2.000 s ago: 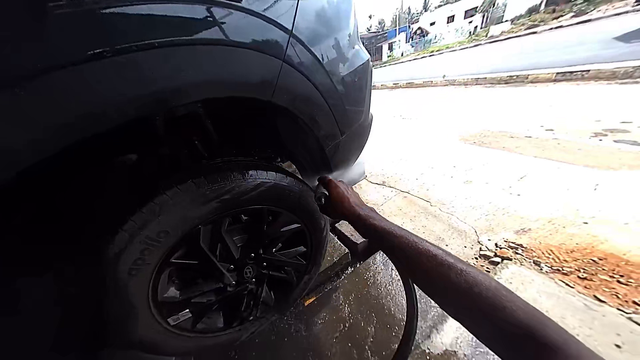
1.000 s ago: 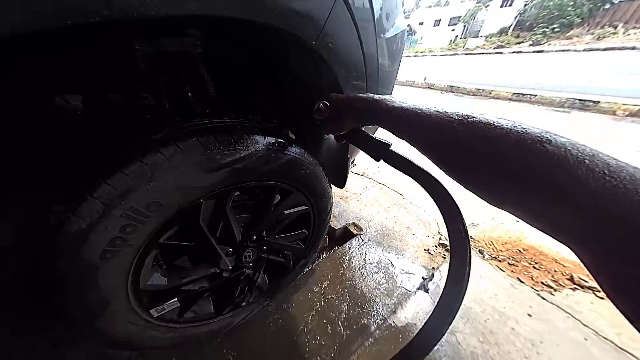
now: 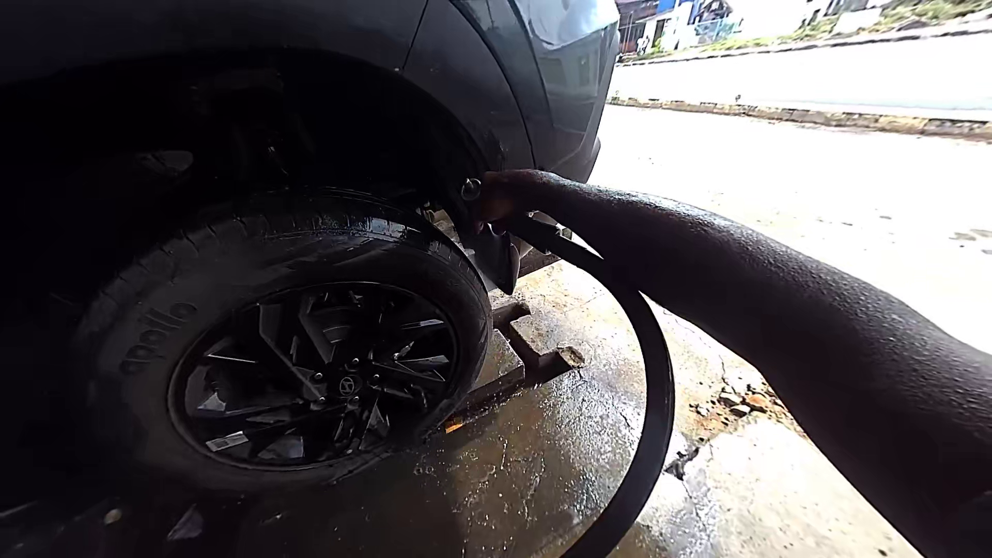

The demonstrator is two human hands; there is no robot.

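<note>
My right hand grips the metal-ended nozzle of a black hose, inside the rear edge of a dark car's wheel arch. From my hand the hose curves down to the bottom edge. Below and left is the wheel, an Apollo tyre on a black alloy rim; its tread and sidewall look wet. A mud flap hangs just below my hand. The car's body panel rises above. My left hand is not in view.
Wet concrete ground lies under the wheel, with a metal frame behind the tyre. Broken stones and reddish soil lie right of the hose. A kerb and road run beyond, with buildings at the top.
Two seconds ago my hand was lower, beside the tyre's upper right edge; it now reaches up into the wheel arch. White spray seen by the hand then does not show now.
</note>
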